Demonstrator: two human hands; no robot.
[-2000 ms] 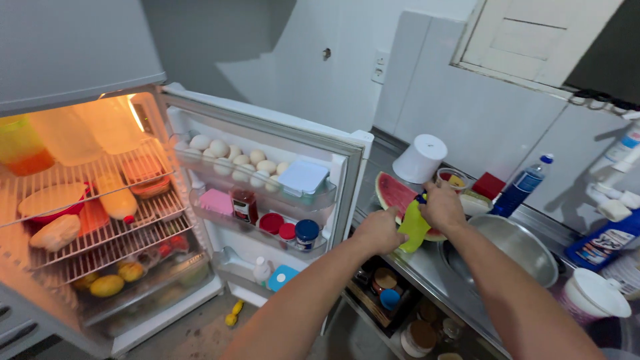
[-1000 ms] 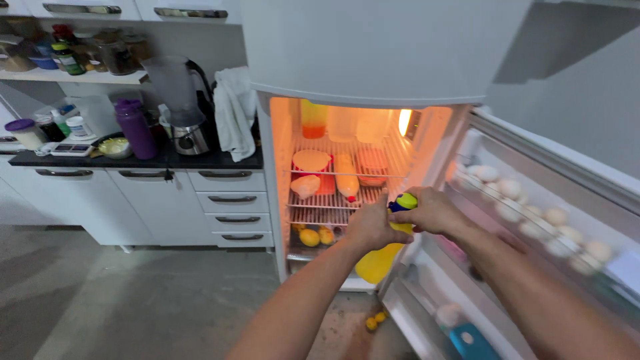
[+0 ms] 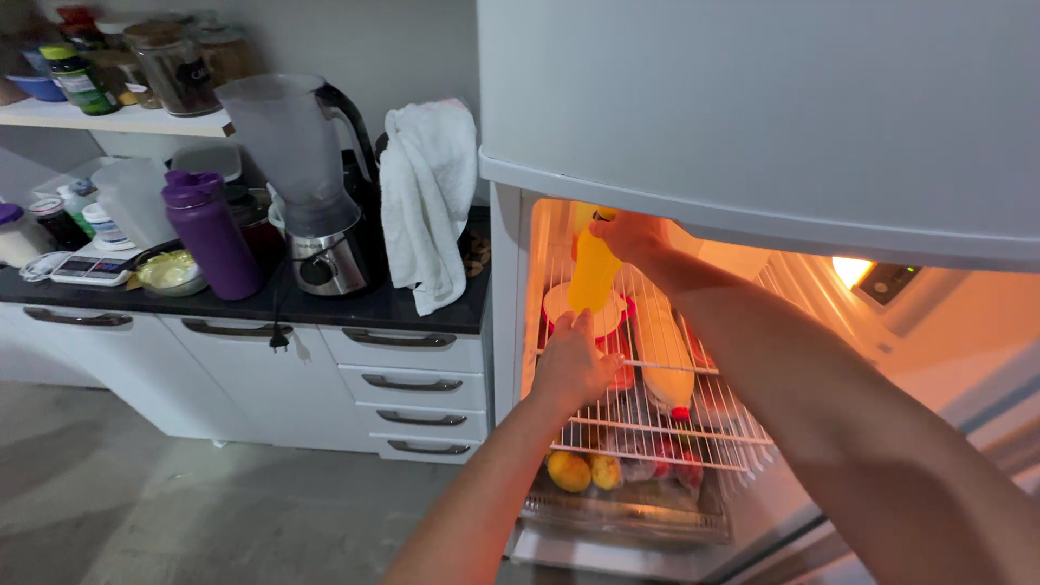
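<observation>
Inside the lit fridge, my right hand [image 3: 630, 236] grips the top of a yellow bag or pouch [image 3: 593, 272], which hangs from it. My left hand [image 3: 574, 357] is just below the bag's lower end, fingers spread; whether the fingertips touch it I cannot tell. Behind and below the bag, a round lidded red container [image 3: 609, 315] stands on the wire shelf [image 3: 715, 439]. To its right lies a plastic bottle with a red cap [image 3: 668, 366]. Yellow fruits [image 3: 569, 471] are in the drawer beneath.
The freezer door [image 3: 764, 106] overhangs the fridge opening. Left of the fridge, a dark counter [image 3: 390, 313] holds a blender [image 3: 313, 195] with a white towel [image 3: 431, 195] beside it, a purple bottle [image 3: 213, 236] and a kitchen scale [image 3: 93, 266]. Jars stand on a white shelf [image 3: 162, 122] above.
The view has swung from the sink counter to the fridge interior. Both hands have moved into the fridge with the yellow bag. My left hand, at the bag's top one second ago, is now under it.
</observation>
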